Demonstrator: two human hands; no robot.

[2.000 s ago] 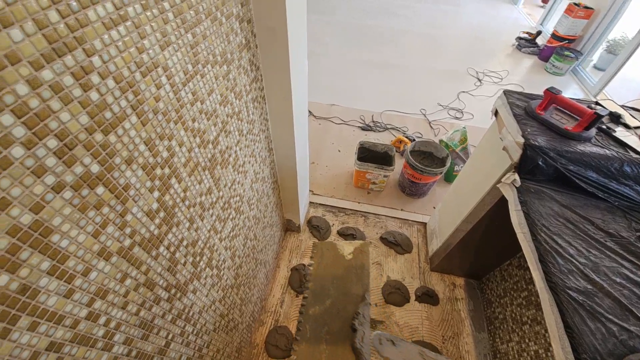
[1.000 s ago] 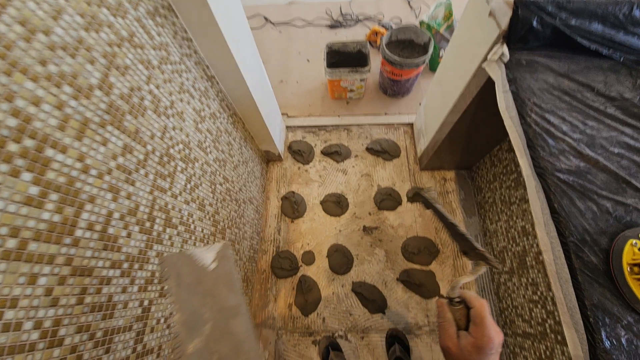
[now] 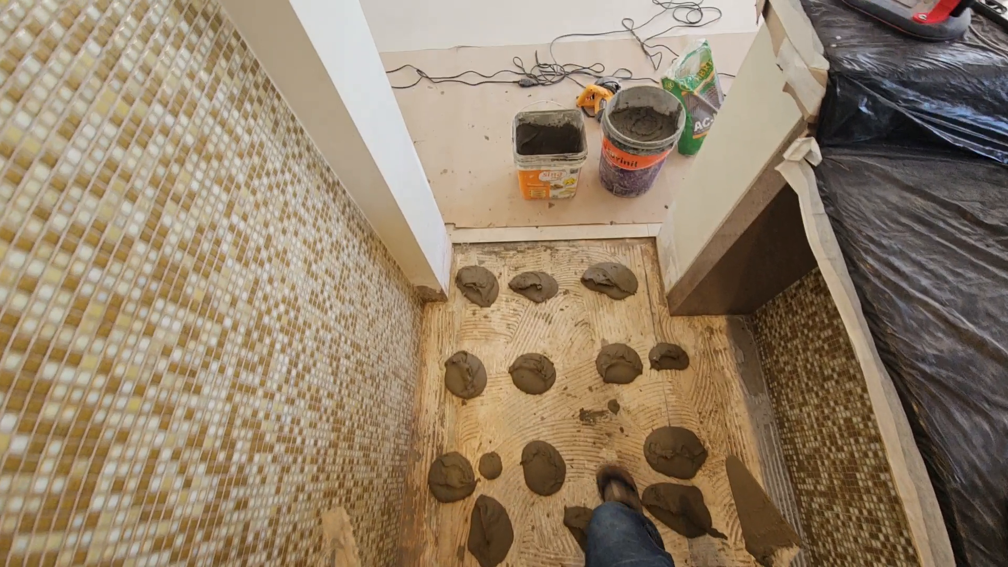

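Neither of my hands shows in the head view. At the lower right a mortar-coated trowel blade (image 3: 757, 510) reaches in over the floor, its handle out of frame. A pale, smeared tool edge (image 3: 340, 537) shows at the bottom left, in front of the mosaic wall. Rows of grey mortar dabs (image 3: 532, 373) lie on the combed floor (image 3: 567, 331) between the walls. My shoe (image 3: 618, 482) and a jeans leg (image 3: 622, 539) are among the nearer dabs.
Past the threshold strip (image 3: 555, 233) stand a square bucket (image 3: 549, 153) and a round bucket of mortar (image 3: 642, 138), with a green bag (image 3: 694, 98), an orange tool (image 3: 596, 96) and black cables (image 3: 543, 72) behind. Mosaic wall (image 3: 197, 315) at left; black plastic sheeting (image 3: 921, 236) covers the right side.
My right hand has left the view. A small dab now lies at the right end of the second row, where the trowel was. One foot has come forward among the dabs.
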